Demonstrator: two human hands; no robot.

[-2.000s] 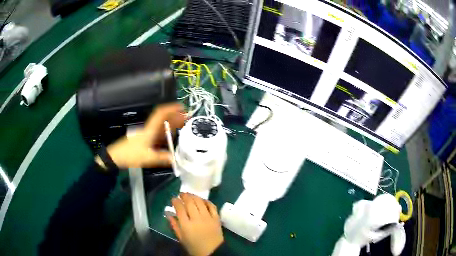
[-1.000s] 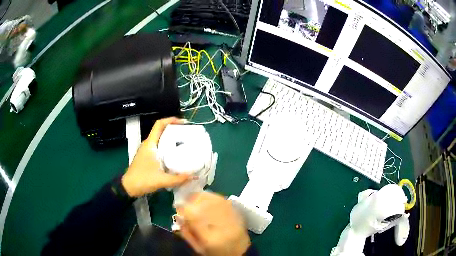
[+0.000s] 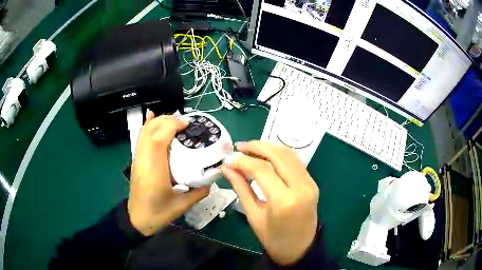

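A white PTZ camera (image 3: 196,167) is held above the front of the green bench. Its black lens face with a ring of LEDs points up, and its flat bracket (image 3: 203,211) shows below. My left hand (image 3: 153,176) is wrapped around the left side of its head. My right hand (image 3: 280,198) has its thumb and fingertips together at the small dark slot (image 3: 213,166) on the head. Whether the fingertips pinch a small cover there cannot be told. A second white camera (image 3: 296,124) lies behind my right hand, partly hidden.
A black label printer (image 3: 127,79) stands left, with a white strip hanging down. Tangled cables (image 3: 206,79) and a black adapter (image 3: 240,74) lie behind. A keyboard (image 3: 359,124) and monitor (image 3: 359,58) are at the back right. Another white camera (image 3: 399,211) stands right, by yellow tape (image 3: 433,183).
The held camera has been lifted and turned, so its lens face and slot now face up. My right hand has moved from its lower part to the slot. Another camera shows on the far left line.
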